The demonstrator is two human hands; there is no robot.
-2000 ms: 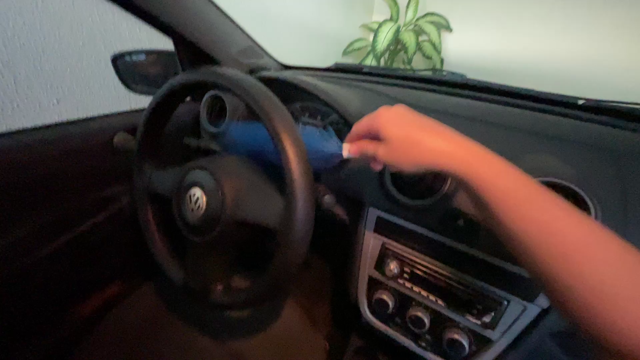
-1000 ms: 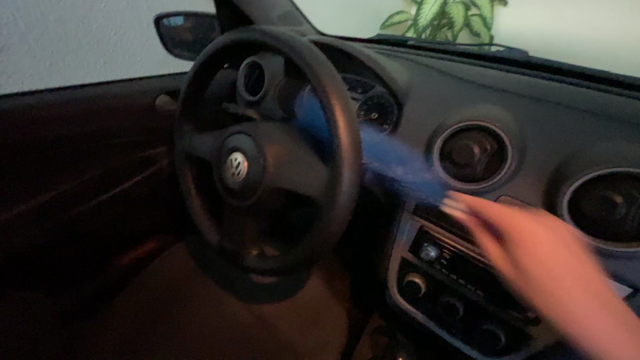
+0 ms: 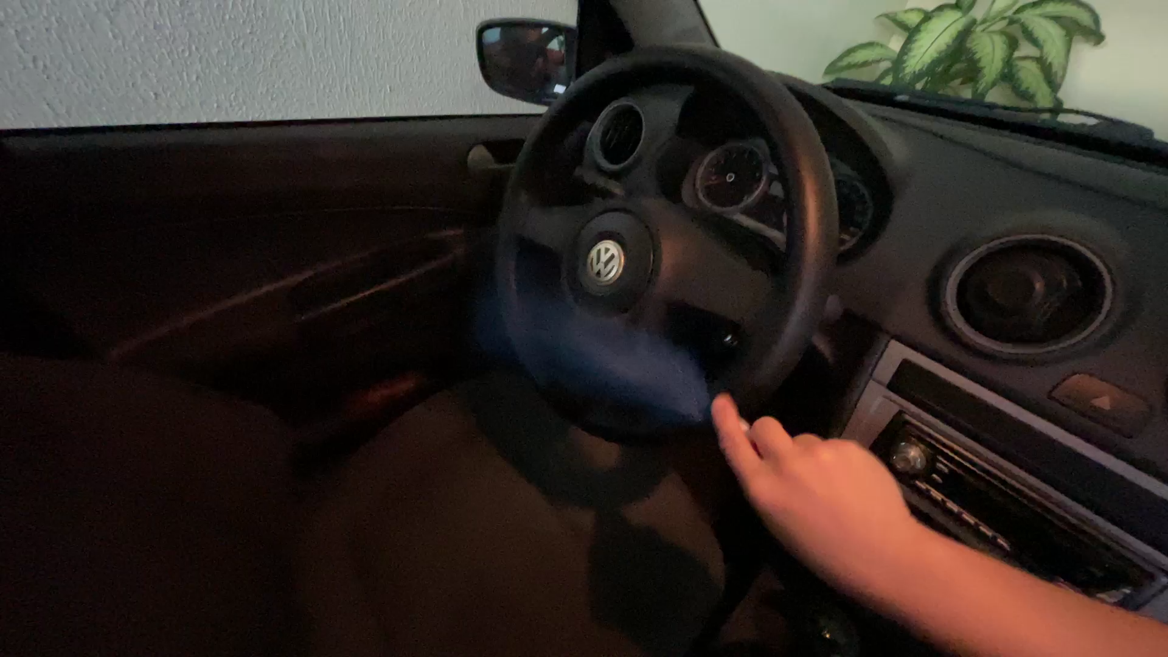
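My right hand comes in from the lower right and is closed on the end of a blurred blue duster or cloth. The blue thing stretches leftward from my fingers across the lower part of the black steering wheel. Blur hides its exact kind and whether it touches the rim. A Volkswagen badge marks the wheel's hub, just above the blue thing. Behind the upper rim is the instrument cluster. My left hand is not in view.
A round air vent and the car radio lie right of the wheel. The dark driver's door is at left, with the side mirror beyond. Below the wheel is the dark seat. A leafy plant shows past the windshield.
My right hand has moved down with the blue thing, from the instrument cluster area to the lower part of the steering wheel. The view has shifted toward the door.
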